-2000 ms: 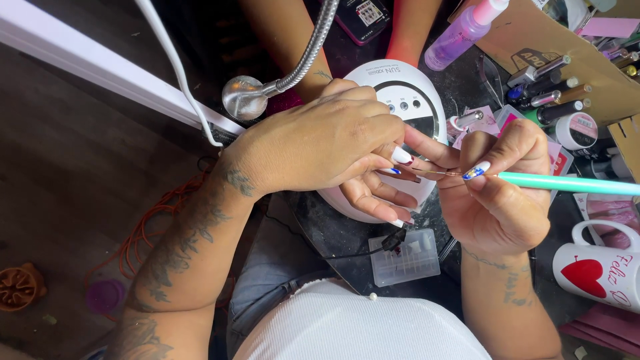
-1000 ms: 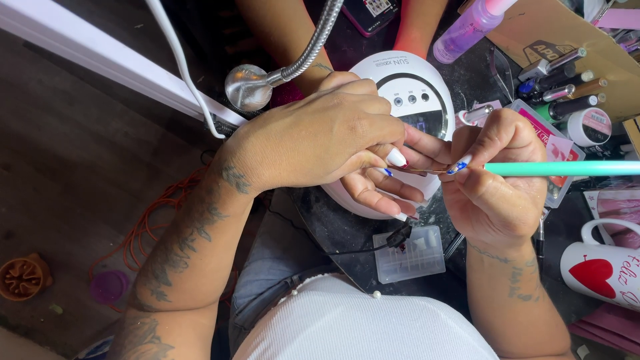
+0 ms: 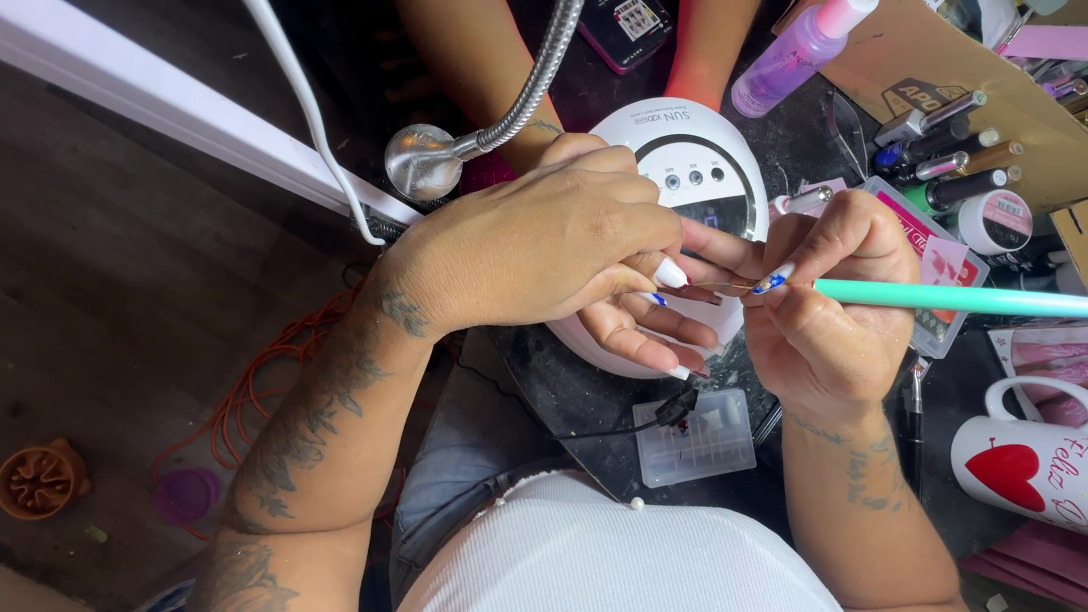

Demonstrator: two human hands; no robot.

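Note:
My left hand [image 3: 544, 238] is closed around a finger of the other person's hand [image 3: 633, 327], palm partly up over the nail lamp. Between thumb and fingers, my right hand [image 3: 837, 297] pinches a thin nail art brush with a turquoise handle [image 3: 952, 297]. Its fine tip meets the dark red edge of a white nail [image 3: 671, 274] beside my left fingertips. My right hand's nails carry blue and white decoration. Beneath both hands is the white nail lamp [image 3: 680, 127], with buttons and a display. My left palm and part of the held finger are hidden.
A flexible metal lamp neck [image 3: 531, 93] arches near my left hand. A clear plastic box [image 3: 694, 438] and black cable lie on the dark table. Nail polish bottles [image 3: 943, 153], a purple bottle [image 3: 786, 64] and a heart mug [image 3: 1011, 472] stand right. Orange cable [image 3: 255, 374] coils on the floor.

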